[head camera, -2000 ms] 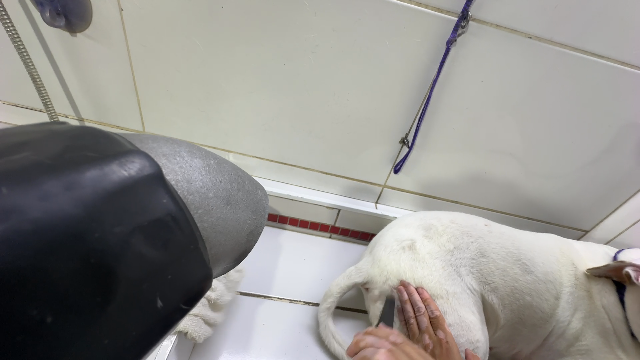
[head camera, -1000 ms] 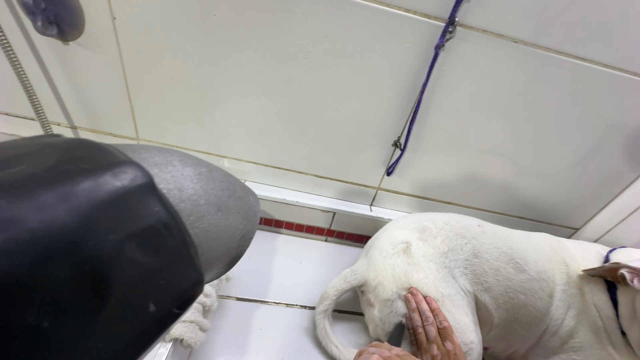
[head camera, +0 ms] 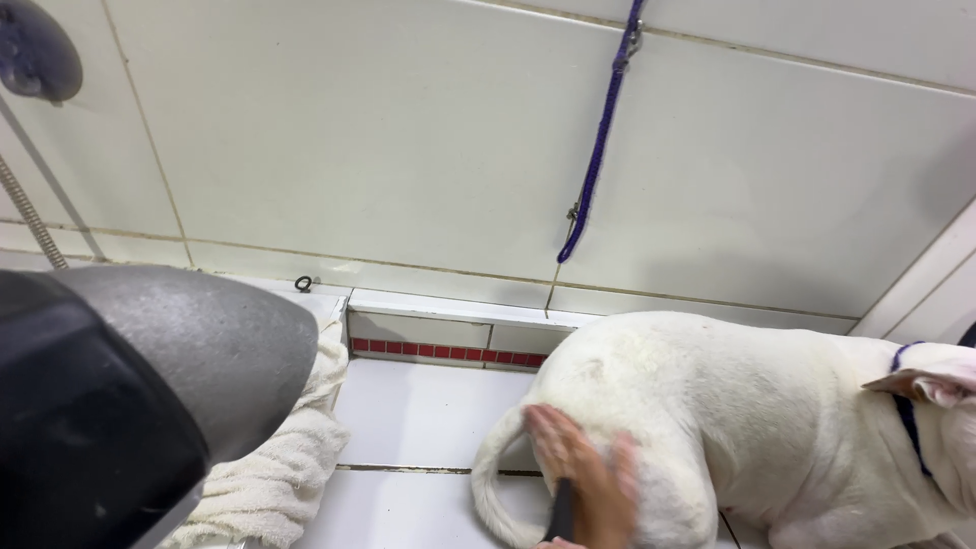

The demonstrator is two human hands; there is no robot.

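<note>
A white short-haired dog (head camera: 785,412) lies along the right side, its rump toward the middle and its tail (head camera: 488,473) curled at the left. My right hand (head camera: 587,473), blurred, rests against the dog's rump beside the tail base, with its fingers spread and no object seen in it. At the bottom edge only a small part of my left hand (head camera: 560,543) shows, at the lower end of a narrow dark tool (head camera: 563,511). The kind of tool cannot be told. The dog wears a dark blue collar (head camera: 909,431).
A grey and black dryer-like nozzle (head camera: 221,351) fills the near left, above a rumpled cream towel (head camera: 274,473). A purple lead (head camera: 598,152) hangs on the tiled wall. A metal hose (head camera: 30,213) and a purple fixture (head camera: 38,53) are at the left. A small metal ring (head camera: 303,284) sits on the ledge.
My right hand has moved left over the rump toward the tail, and its fingers are more spread. Less of my left hand shows. More of the towel is in view.
</note>
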